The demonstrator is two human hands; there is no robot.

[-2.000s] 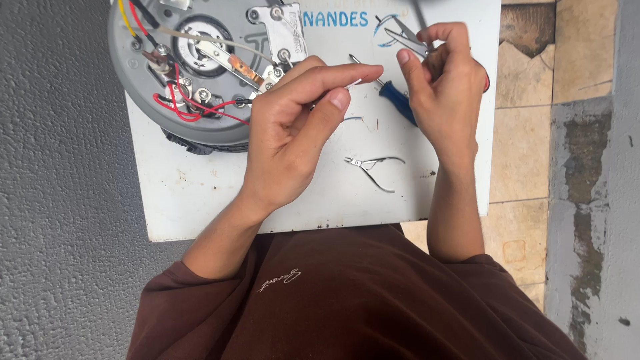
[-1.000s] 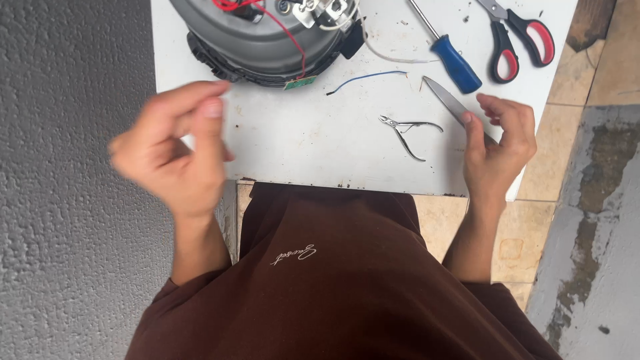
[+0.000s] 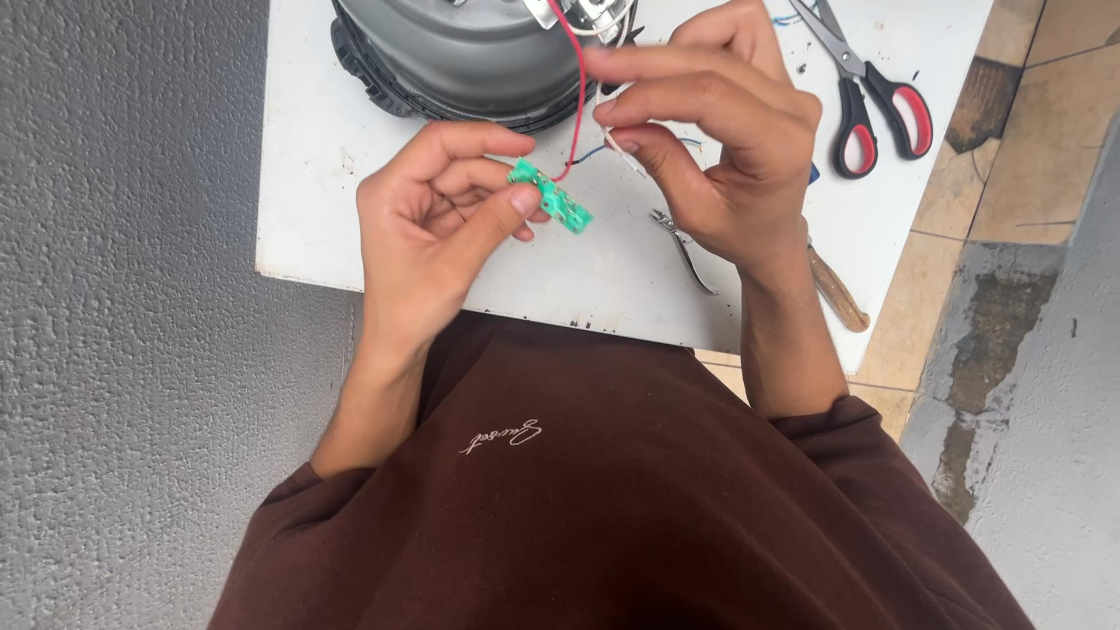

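Observation:
Between thumb and fingers, my left hand (image 3: 446, 210) holds a small green circuit board (image 3: 553, 197). A red wire (image 3: 580, 96) runs from the board up to the round grey metal housing (image 3: 455, 61) of an appliance. My right hand (image 3: 726, 131) pinches a white wire (image 3: 623, 153) whose end points down toward the board, a little apart from it. A blue wire (image 3: 591, 153) lies on the table behind the two hands. Just below my right hand rest metal nippers (image 3: 684, 254), partly hidden by it.
Scissors with black and red handles (image 3: 862, 105) lie at the right on the white table (image 3: 306, 219). A knife's wooden handle (image 3: 837, 289) shows beside my right wrist. A bit of blue handle (image 3: 814, 173) is mostly hidden by that hand. A grey textured wall (image 3: 157, 262) borders the left.
My left hand, empty a second ago, now has the green board, which was at the housing's edge. My right hand has left the knife blade and taken hold of the white wire.

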